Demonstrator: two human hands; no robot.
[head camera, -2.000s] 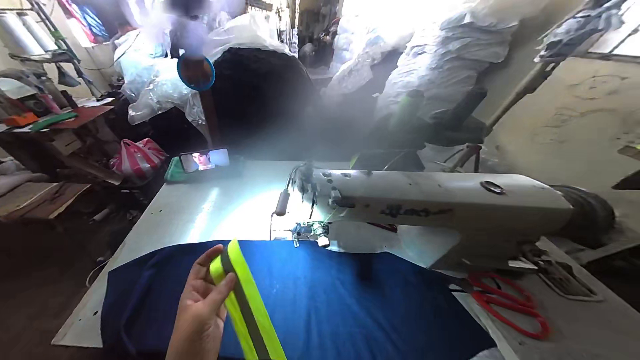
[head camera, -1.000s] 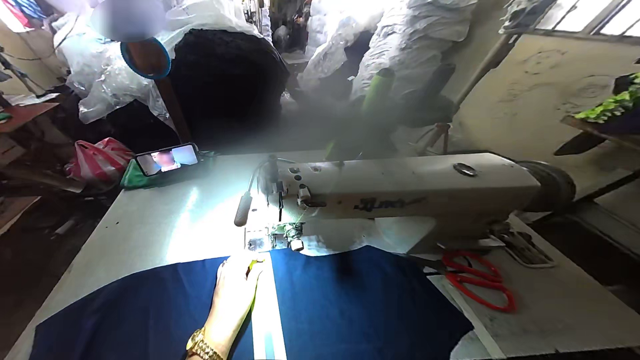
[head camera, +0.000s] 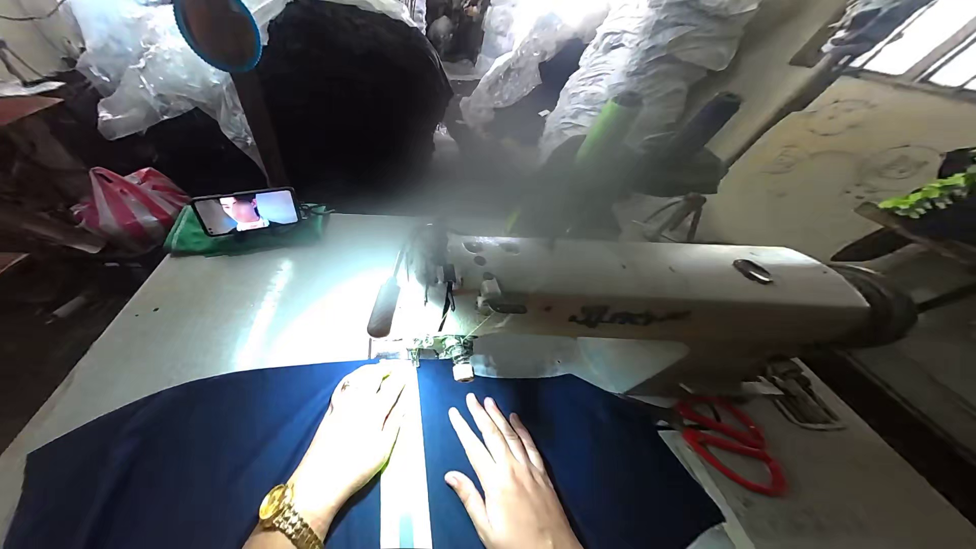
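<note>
Navy blue fabric (head camera: 206, 450) lies across the front of the sewing table, its far edge at the needle area of an industrial sewing machine (head camera: 656, 297). A reflective strip (head camera: 406, 488) with yellow-green edging runs over it toward the presser foot (head camera: 415, 352). My left hand (head camera: 358, 435), a gold watch (head camera: 286, 512) at its wrist, presses on the strip's left side just before the foot; whether its fingers pinch the strip is hidden by glare. Right of the strip, my right hand (head camera: 507, 473) rests flat on the fabric with its fingers spread.
Red-handled scissors (head camera: 732, 442) lie right of the fabric, near a metal tray (head camera: 801, 396) of small parts. A phone (head camera: 245, 212) leans on green cloth (head camera: 191, 235) at the table's back left. Thread cones (head camera: 610, 126) and plastic-wrapped bundles (head camera: 648, 53) stand behind the machine.
The strip, held up in my left hand two seconds ago, now lies on the fabric at the presser foot. My right hand has come into view on the fabric.
</note>
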